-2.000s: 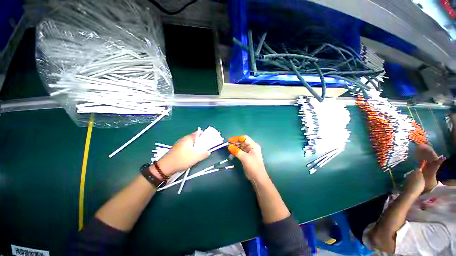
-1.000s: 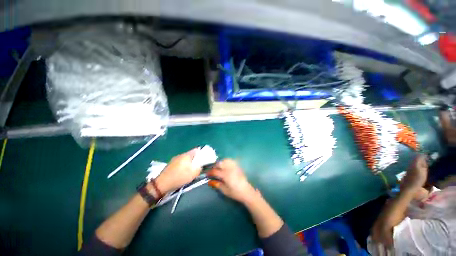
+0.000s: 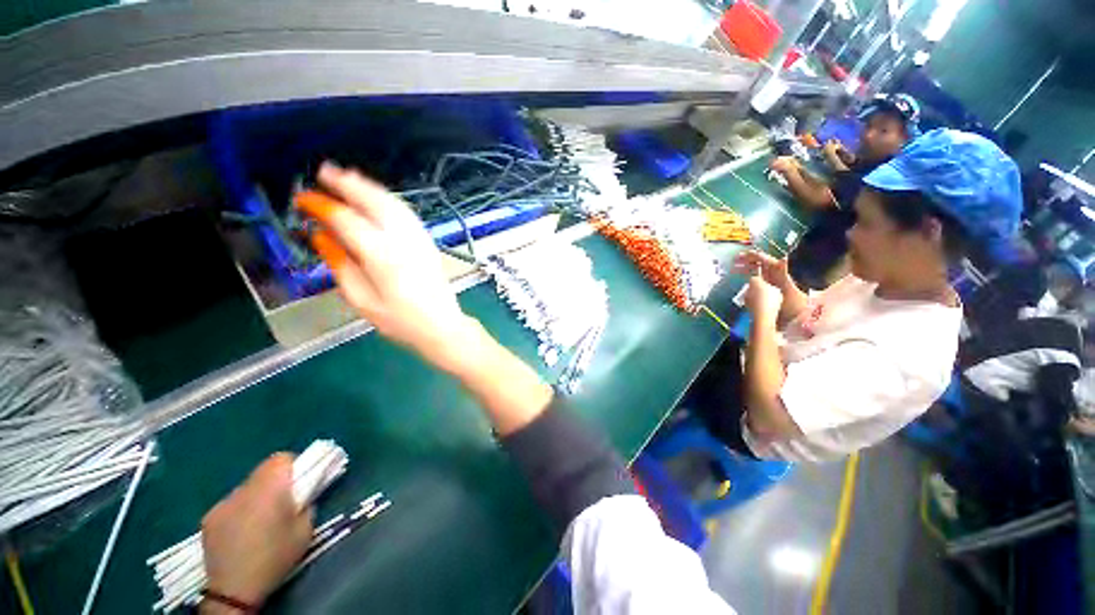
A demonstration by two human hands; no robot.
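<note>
My left hand (image 3: 256,529) is low at the left, closed around a bundle of white sleeves (image 3: 319,469) that stick out both sides of the fist. Sleeved pieces with dark bands (image 3: 364,509) lie on the green bench just right of it. My right hand (image 3: 382,258) is raised and stretched forward in front of the blue bin (image 3: 486,222). Its fingers are extended and slightly blurred, with orange finger cots (image 3: 322,216); I see nothing held in it. Grey-green cable (image 3: 492,174) lies tangled in the bin, partly behind the hand.
A clear bag of white sleeves (image 3: 54,415) is at the left edge, with one loose sleeve (image 3: 118,529) beside it. White stacked pieces (image 3: 555,300) and orange-and-white pieces (image 3: 654,255) lie beyond my right forearm. A person in a blue cap (image 3: 865,324) works at the right.
The view has swung right, showing more workers. My right hand has left the bundle and moved up and forward to the bin. My left hand still holds the white sleeves.
</note>
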